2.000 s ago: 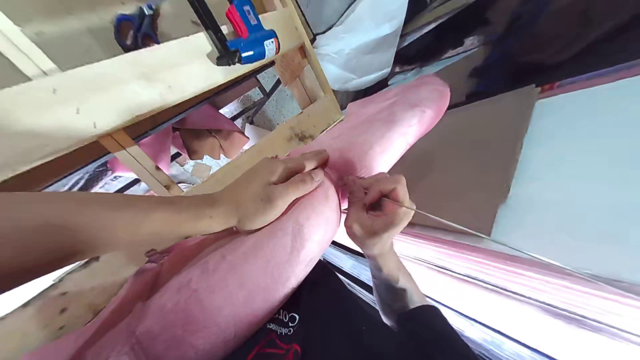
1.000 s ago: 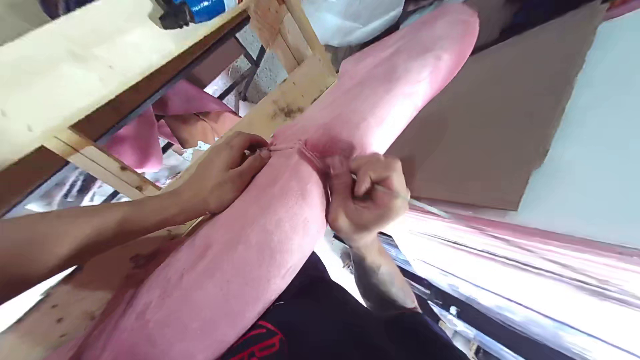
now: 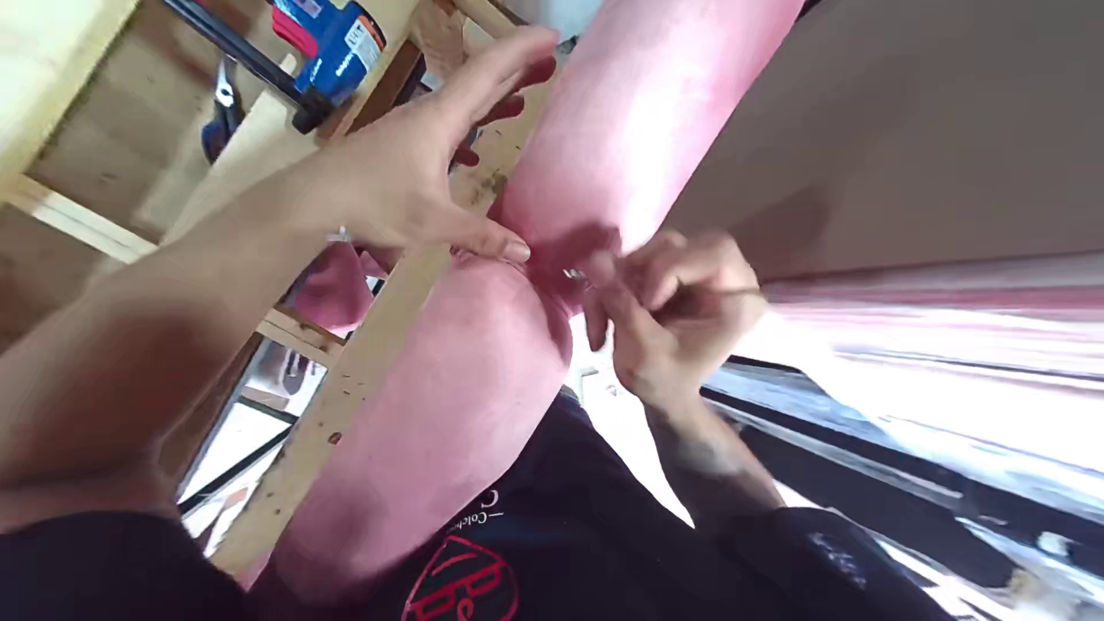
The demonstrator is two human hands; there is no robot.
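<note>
A long, stuffed form covered in pink fabric (image 3: pixel 448 371) runs diagonally through the head view, pinched in by a deep crease at its middle. My left hand (image 3: pixel 431 172) is spread over the far side, its thumb touching the fabric at the crease and its other fingers apart. On the near side of the crease, my right hand (image 3: pixel 677 310) is curled, blurred by motion, with a thin thread across its fingers. A small shiny bit (image 3: pixel 573 274) shows at the crease by my right fingertips; what it is cannot be told.
A wooden rail (image 3: pixel 345 388) lies under the pink form. At upper left are a blue and red bar clamp (image 3: pixel 341 52) and a dark-handled hand tool (image 3: pixel 222 112). Pink material (image 3: pixel 332 289) hangs beyond the rail. A brown board (image 3: pixel 862 129) stands at right.
My left hand has gone from fingers gathered at the crease to spread wide, with only the thumb visibly touching there. The right hand remains near the crease. The view has shifted and turned.
</note>
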